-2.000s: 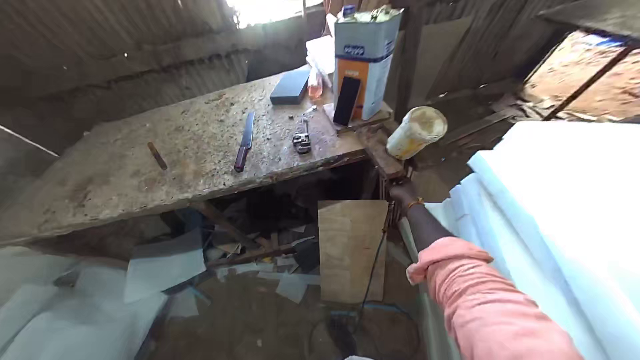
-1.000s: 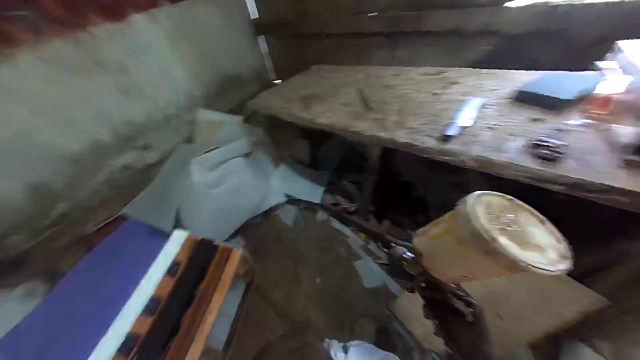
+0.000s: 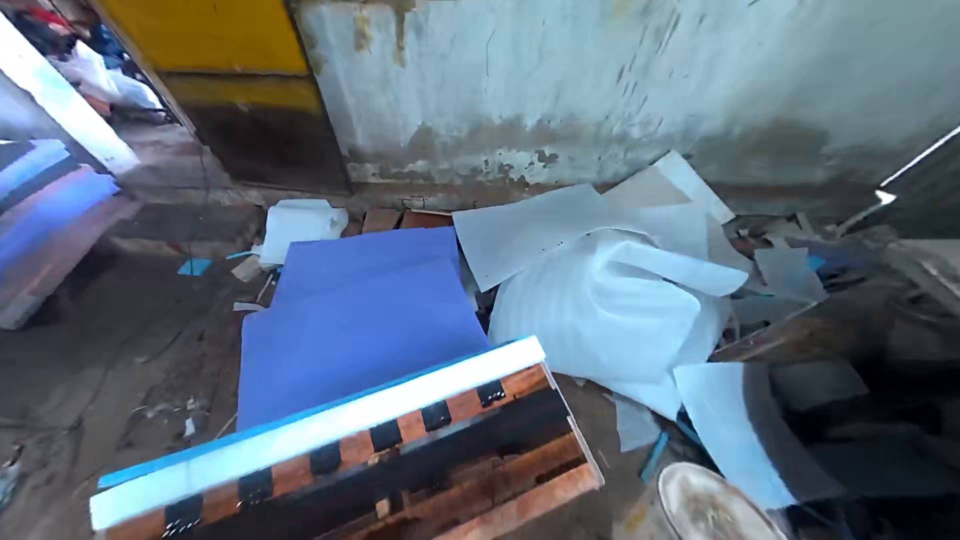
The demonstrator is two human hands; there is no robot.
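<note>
Neither of my hands shows in the head view now. The plastic tub [image 3: 712,502] with a whitish, stained top stands out at the bottom right, cut off by the frame's edge; what holds it, if anything, is hidden. Left of it, at the bottom centre, lies a wooden furniture frame [image 3: 480,480] with black webbing straps. A white foam strip [image 3: 322,431] with a blue edge runs along its upper side. Behind the frame are blue-violet sheets [image 3: 360,322]. A crumpled heap of white foam sheeting [image 3: 600,307] is to their right.
A weathered wall [image 3: 562,97] crosses the back, with a yellow and dark panel [image 3: 240,97] at its left. Loose sheet offcuts [image 3: 750,420] lie at the right. Stacked foam slabs [image 3: 45,217] stand at the far left, near an opening. Small scraps litter the dirt floor [image 3: 127,367].
The view has swung far left, away from the workbench with the knife. A hand seen at the tub one second ago is out of view; the tub is now at the bottom edge.
</note>
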